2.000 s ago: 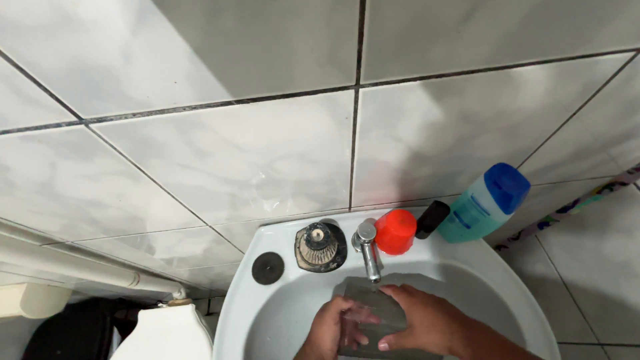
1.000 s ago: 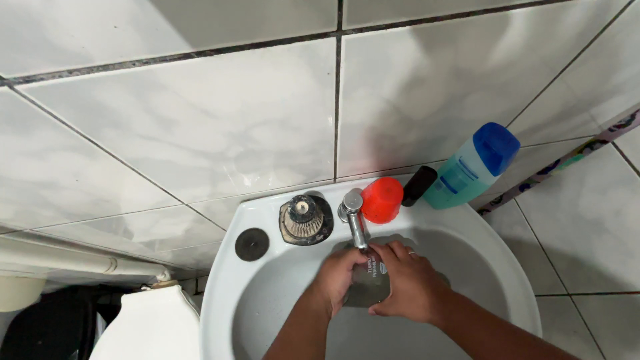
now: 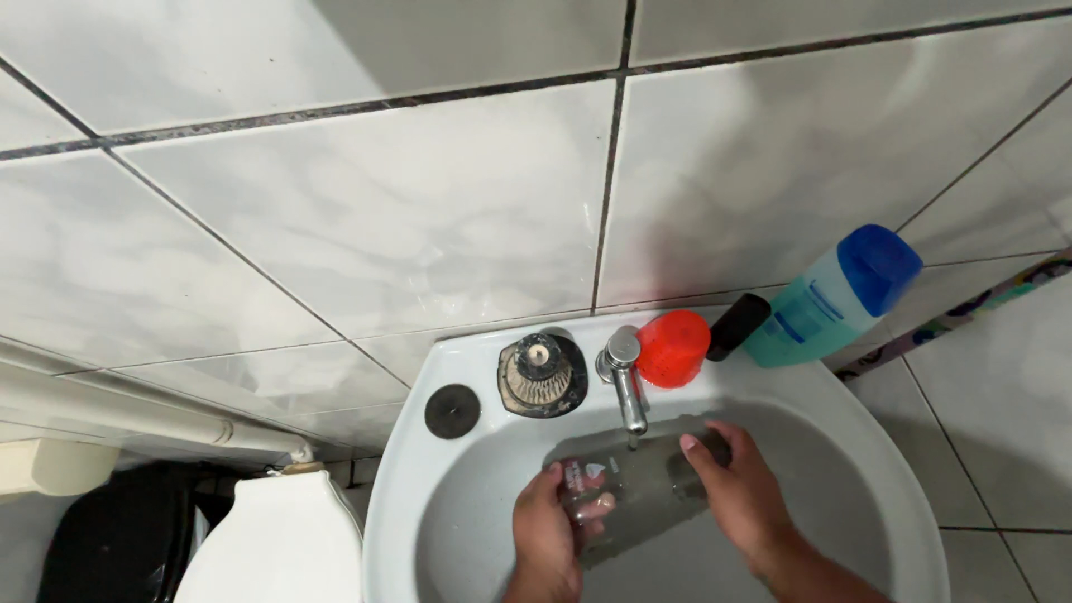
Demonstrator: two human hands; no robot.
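Observation:
Both of my hands hold a transparent greyish container (image 3: pixel 641 494), with light printing on it, on its side over the basin of a white sink (image 3: pixel 394 502). My left hand (image 3: pixel 548 523) grips its left end, and the fingers show through the wall. My right hand (image 3: pixel 741 490) is closed round its right end, with the thumb on top. Just above the container is the spout of a chrome faucet (image 3: pixel 626 385), with a little water at its tip. Whether the container holds water, I cannot tell.
Along the sink's back ledge are a round black stopper (image 3: pixel 452 411), a dark ribbed object (image 3: pixel 540 377), a red plastic cup (image 3: pixel 674 347), a small black cylinder (image 3: pixel 739 325) and a blue-capped bottle of teal liquid (image 3: pixel 829 301). A white toilet lid (image 3: pixel 268 540) and black bag (image 3: pixel 117 532) are at left.
My hands have moved apart, one to each end of the container, which now lies sideways and shows more of its length below the faucet.

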